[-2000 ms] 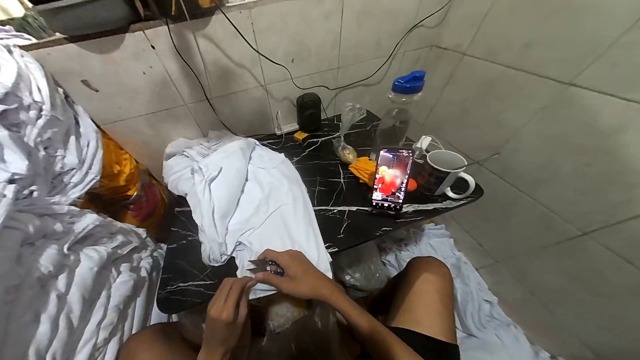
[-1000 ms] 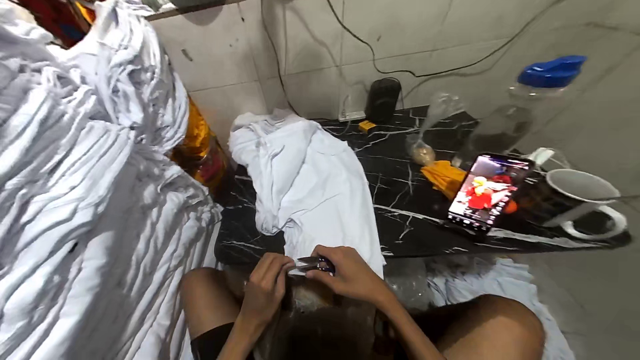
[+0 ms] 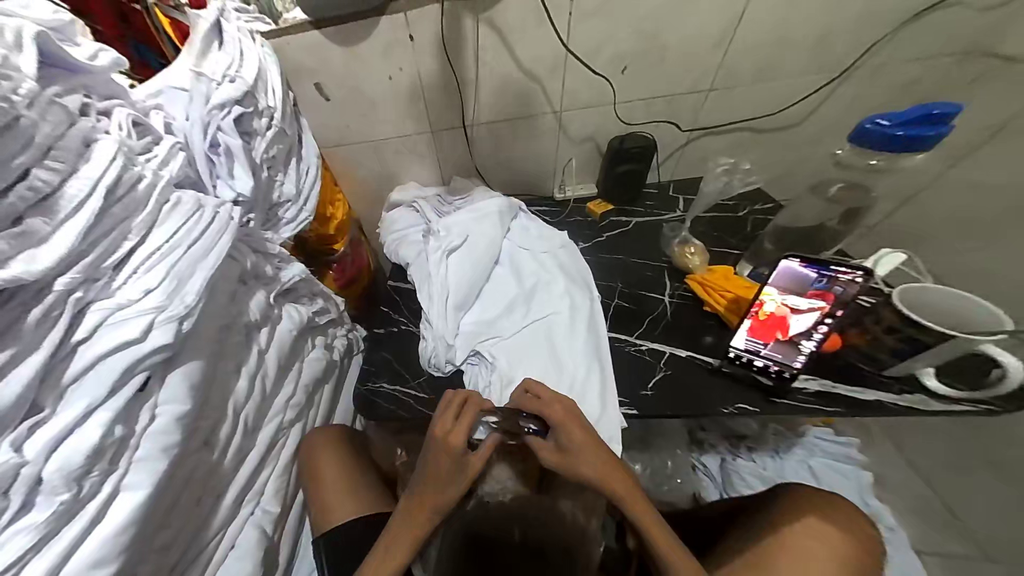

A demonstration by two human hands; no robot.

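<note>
White cloth (image 3: 528, 280) lies folded over the black marbled table, its near end hanging over the front edge by my hands. My right hand (image 3: 552, 428) is closed on a small dark cutting tool (image 3: 512, 422), perhaps thread snippers, blurred here. The fingers of my left hand (image 3: 460, 440) pinch something pale at the tool's left end; it looks like an edge of white cloth, but the fingers partly cover it. Both hands are close together, just in front of the table edge and above my lap.
Tall heaps of white cloth (image 3: 144, 336) fill the left side. On the marbled table (image 3: 648, 312) stand a lit phone (image 3: 788, 316), a mug (image 3: 952, 336), a blue-capped bottle (image 3: 824, 200), a knotted plastic bag (image 3: 686, 250), an orange cloth (image 3: 722, 293) and a black speaker-like box (image 3: 626, 168). More white cloth (image 3: 824, 464) lies below right.
The view has shifted nearer to the table. The tool's pointed blades, visible between my hands earlier, are now mostly hidden, and my two hands remain close together.
</note>
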